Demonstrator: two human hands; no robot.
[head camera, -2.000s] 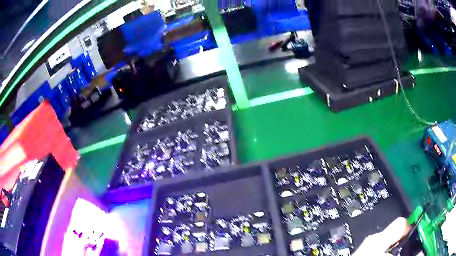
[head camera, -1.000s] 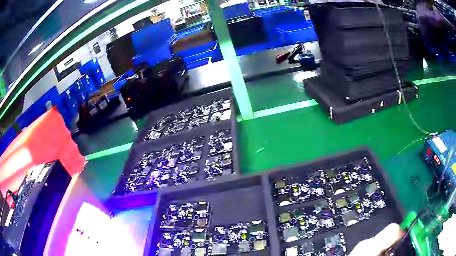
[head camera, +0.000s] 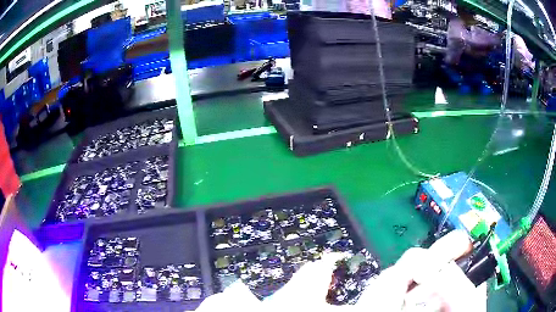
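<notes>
A small populated circuit board (head camera: 353, 277) is raised over the front right of the foam tray (head camera: 204, 244), between my pale, overexposed hands. My left hand (head camera: 280, 292) holds it from the left; its fingers blur together at the bottom edge. My right hand (head camera: 436, 262) is closed around the black part of the green air gun (head camera: 503, 247), just right of the board. Whether my right fingers also touch the board is unclear. More boards lie in rows in both halves of the tray, partly hidden by my hands.
A second board tray (head camera: 174, 183) lies at the left. A blue control box (head camera: 460, 198) stands behind the gun, with thin hoses looping above. Stacked black foam trays (head camera: 350, 73) stand beyond the green mat (head camera: 244, 167). A red perforated panel (head camera: 539, 250) is at right; a glaring area (head camera: 36, 274) at lower left.
The view has swung right, so trays and box appear further left. My left hand has come into view with a board. The gun and my right hand show more fully.
</notes>
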